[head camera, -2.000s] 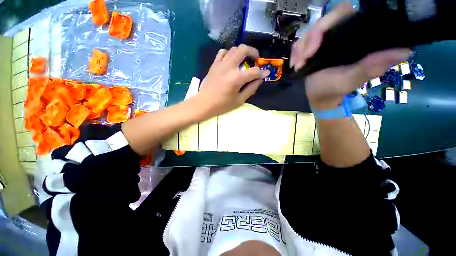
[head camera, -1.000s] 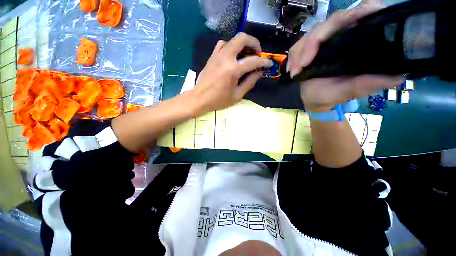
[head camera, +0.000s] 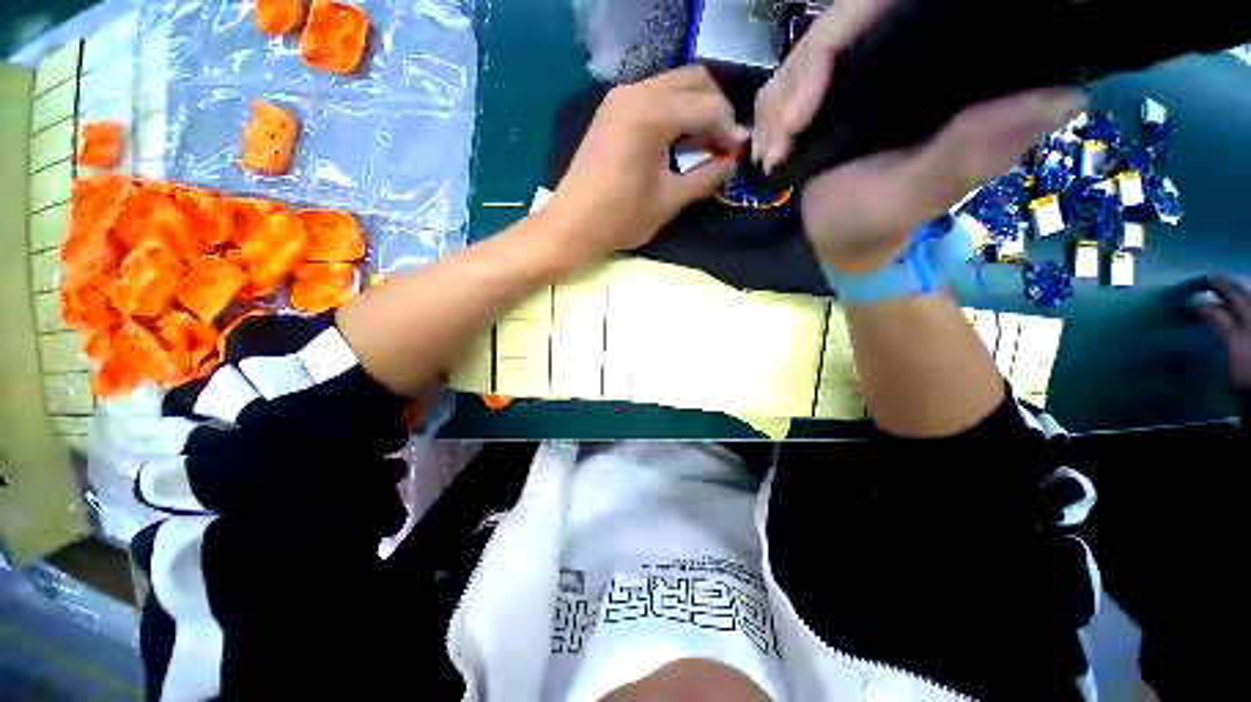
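One orange housing with a dark blue circuit board inside lies on the black work mat. My left hand holds it at its left side with the fingertips. My right hand is wrapped around the thick black electric screwdriver, which lies aslant and hides part of the hand. The driver's tip points at the housing, but my fingers hide it, so I cannot tell if it touches. A light blue wrist strap is on my right wrist.
Orange housings are piled at left on a clear tray. Circuit boards with batteries are heaped at right. A cream pad sheet lies along the bench edge. The screw feeder is behind. Another person's hand is at far right.
The screwdriver has changed its angle and now covers part of the feeder. The housing looks more hidden by my fingers. A hand has appeared at far right. The whole view has shifted slightly.
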